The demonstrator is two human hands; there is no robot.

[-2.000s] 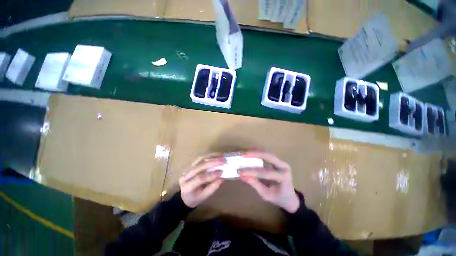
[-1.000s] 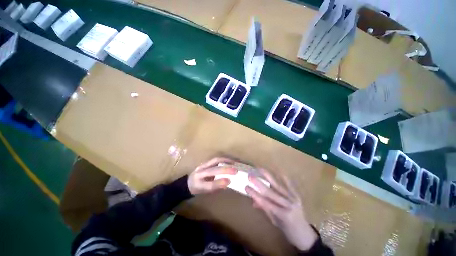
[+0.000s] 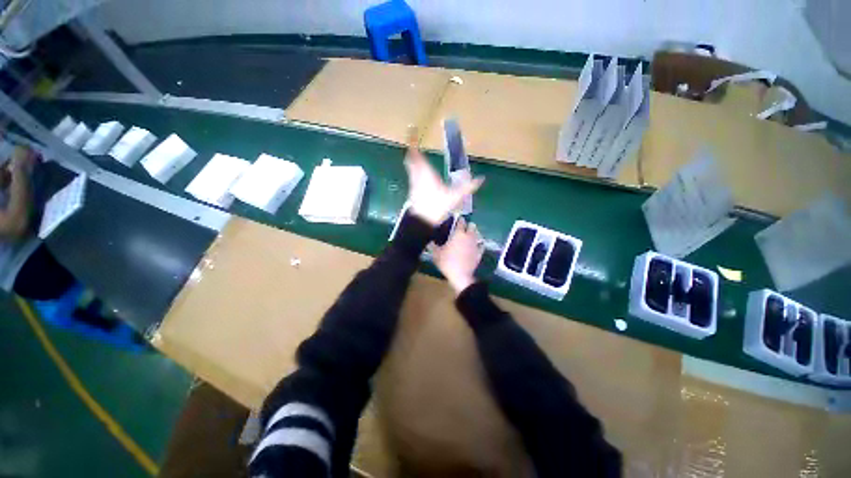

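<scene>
My left hand (image 3: pixel 431 194) is over the green belt with its fingers apart, at the lower part of an upright white cover (image 3: pixel 456 154). I cannot tell if it touches the cover. My right hand (image 3: pixel 458 253) is just below it, at the right side of a white tray (image 3: pixel 400 227) with black units. My hands and left sleeve hide most of this tray, and my right hand's grip is unclear. A closed white box (image 3: pixel 334 193) lies on the belt left of my hands. A filled tray (image 3: pixel 540 260) stands right of them.
More filled trays (image 3: pixel 676 294) and leaning printed covers (image 3: pixel 690 207) are on the belt at right. Closed boxes (image 3: pixel 169 159) line its left. Upright cartons (image 3: pixel 605 117) stand on the far cardboard. A person's arm (image 3: pixel 14 201) shows at far left.
My hands have moved from above the near cardboard to the tray and cover on the belt. The white box they held is gone from them, and another closed box now lies on the belt.
</scene>
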